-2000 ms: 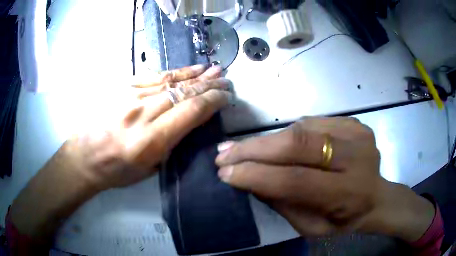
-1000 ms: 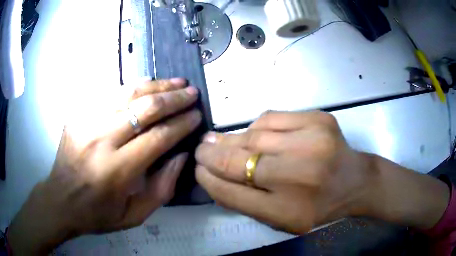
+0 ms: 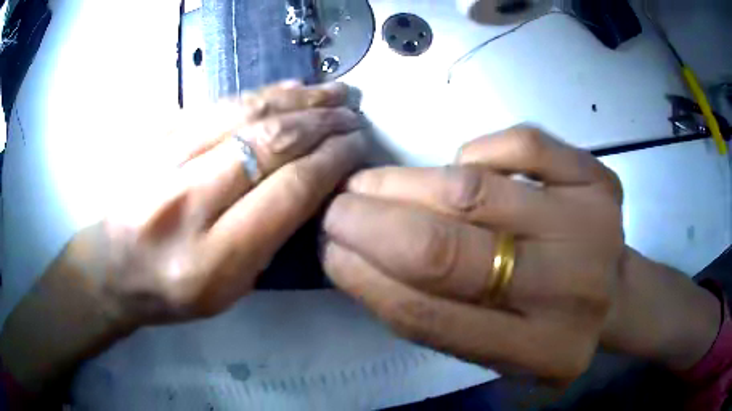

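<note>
A dark denim waistband piece (image 3: 265, 48) with a pale stitch line runs from the presser foot (image 3: 301, 24) down under both hands. Its dark end shows between and below them. My left hand (image 3: 249, 177) lies flat over the strip, fingers together, just below the needle plate (image 3: 347, 36). My right hand (image 3: 473, 249) pinches the strip's right edge with its fingertips, close beside my left fingers. The pinched edge itself is hidden by the fingers.
A round bed cover (image 3: 407, 34) is right of the needle plate. A white knob (image 3: 506, 8) is cut off at the top. A dark cloth (image 3: 606, 20) and a yellow-handled tool (image 3: 706, 108) are at the upper right. Ruler marks line the table's front edge (image 3: 321, 385).
Since one second ago, my left hand has moved up towards the needle. My right hand stays at the strip's edge, now larger in view. Less of the strip's near end shows than two seconds ago.
</note>
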